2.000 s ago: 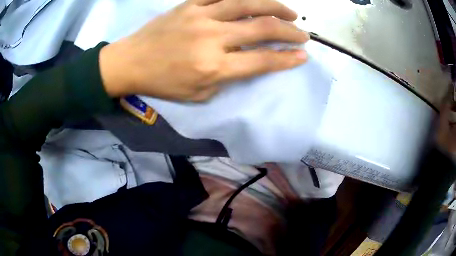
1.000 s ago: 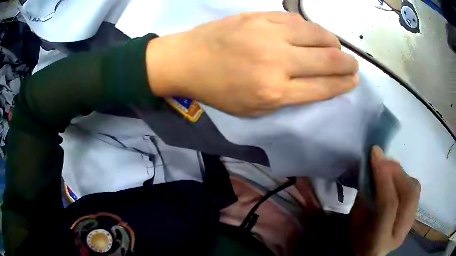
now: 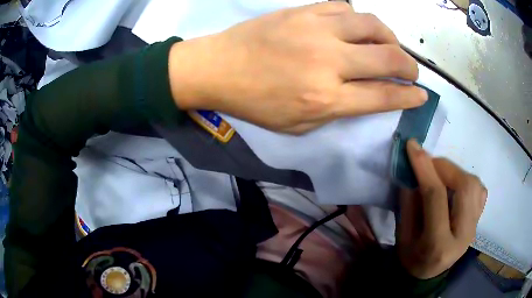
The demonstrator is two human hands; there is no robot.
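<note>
A pale panel (image 3: pixel 350 157) lies over the white table, joined to a dark grey panel (image 3: pixel 204 151). A badge (image 3: pixel 214 126) with an orange-yellow border shows on the grey cloth, partly under my left wrist. My left hand (image 3: pixel 297 70) lies flat on the pale panel, fingers pointing right, fingertips at a dark green strip (image 3: pixel 415 128). The strip lies along the panel's right edge, its lower part doubled. My right hand (image 3: pixel 440 215) holds the strip's lower end, forefinger on top. What is under my left palm is hidden.
The cream machine bed (image 3: pixel 455 55) with a dark outline is at the upper right. A ruler scale (image 3: pixel 499 253) runs along the table's front edge. More pale cloth (image 3: pixel 146 174) hangs over my lap. Scraps (image 3: pixel 14 87) lie at the far left. Cardboard (image 3: pixel 500 268) shows at the lower right.
My right hand came into view with the green strip, which was blurred and raised one second ago. The strip now lies against the panel's right edge, touching my left fingertips.
</note>
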